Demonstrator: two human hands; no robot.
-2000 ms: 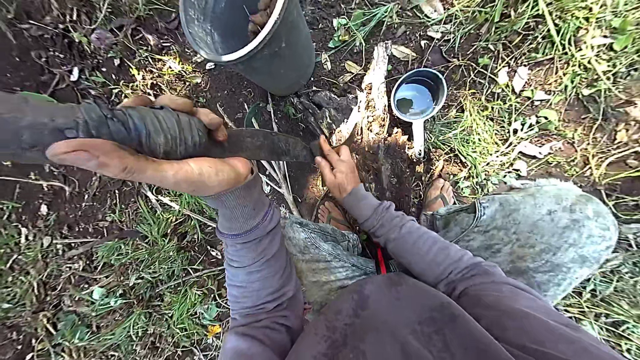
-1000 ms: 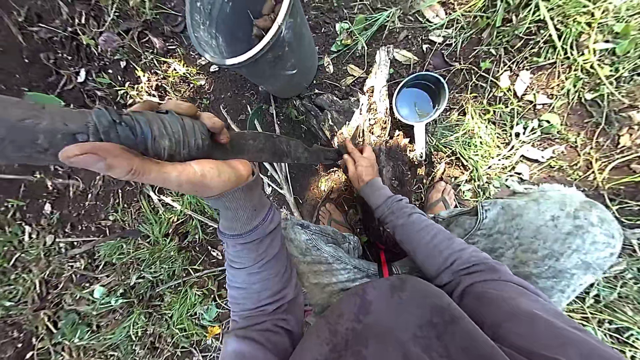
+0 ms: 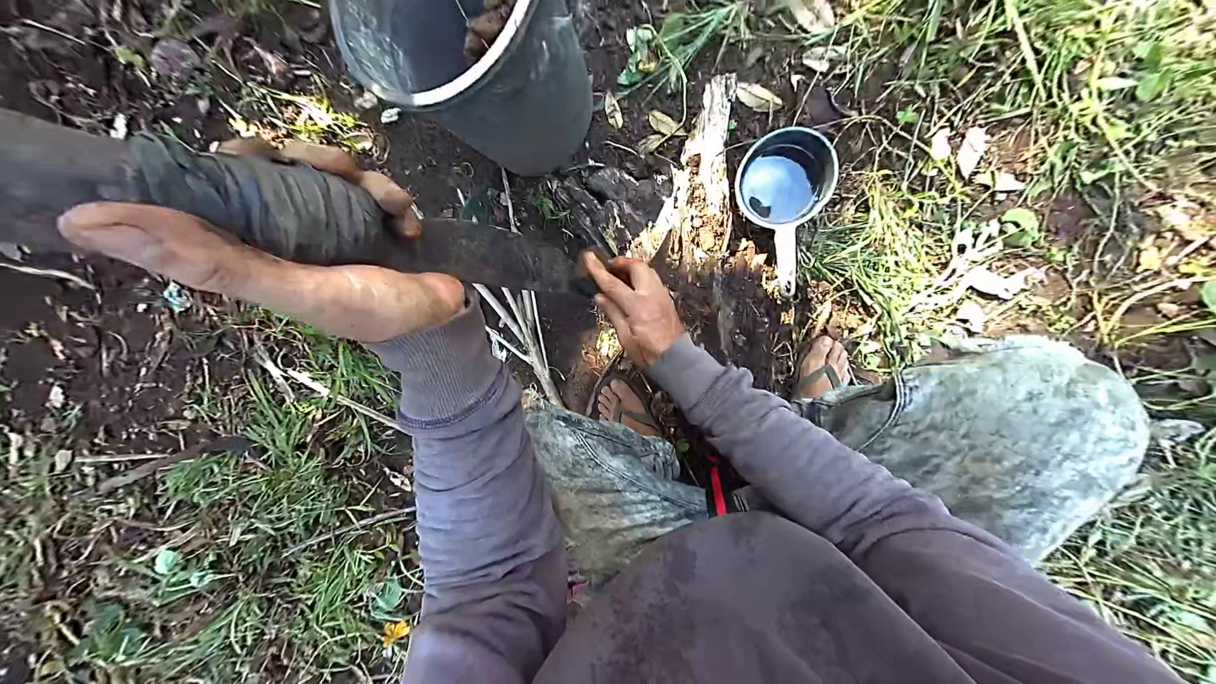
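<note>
A long dark blade, apparently a machete, lies across the view; its thick handle end is bound with dark wrapping. My left hand grips this wrapped part from below, thumb and fingers on either side. At the blade's far end is my right hand, fingers bent, with a small dark thing at the fingertips. Whether that is the blade's tip or a separate piece held against it, I cannot tell. Beyond the right hand, a dipper with a pale handle holds water.
A large dark bucket with brown lumps inside stands at the upper middle. Weathered wood lies between bucket and dipper. Thin sticks lie beneath the blade. My sandalled feet rest on soil, with grass around.
My right hand has moved right, then back left, at the blade's far end. My left hand keeps its grip on the wrapped part.
</note>
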